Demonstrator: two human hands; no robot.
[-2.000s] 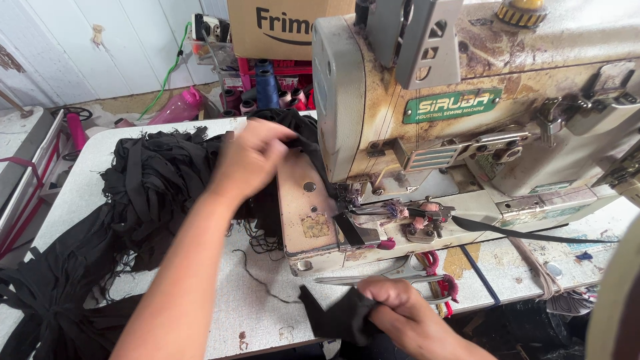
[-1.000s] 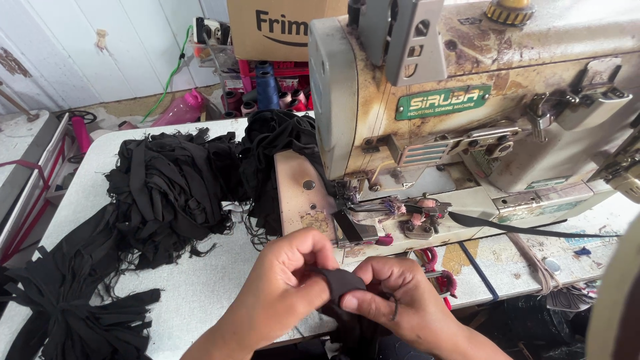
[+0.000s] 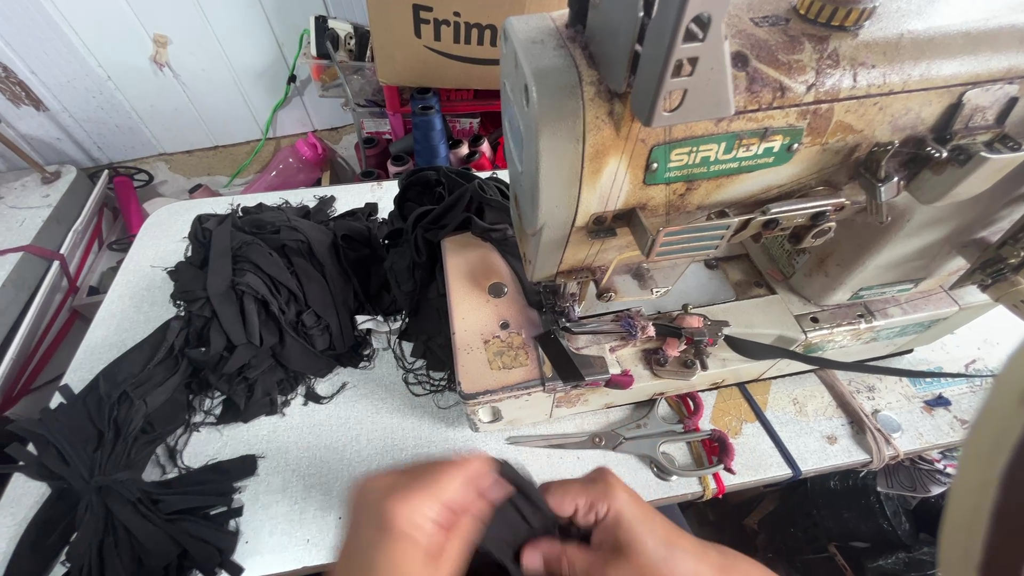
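My left hand (image 3: 428, 512), blurred, and my right hand (image 3: 600, 524) hold a folded piece of black fabric (image 3: 512, 520) between them at the table's front edge. Just beyond them lies a pair of metal scissors (image 3: 616, 440) with cloth-wrapped handles. An industrial sewing machine (image 3: 552, 160) stands behind; a black strip (image 3: 560, 356) lies in its folder attachment near the needle area. Another black strip (image 3: 840, 362) runs in from the right. Bunched black fabric strips (image 3: 272, 296) lie on the left, partly over the machine's bed plate.
Thread cones (image 3: 430, 132) and a cardboard box (image 3: 448, 48) stand behind the white table (image 3: 312, 472). A pink bottle (image 3: 292, 164) lies at the back left. Cords (image 3: 768, 432) cross the front edge at the right.
Two seconds ago my left hand was by the machine's bed plate; it has come down to the front and joined my right hand on the black fabric. Both hands have since moved slightly lower.
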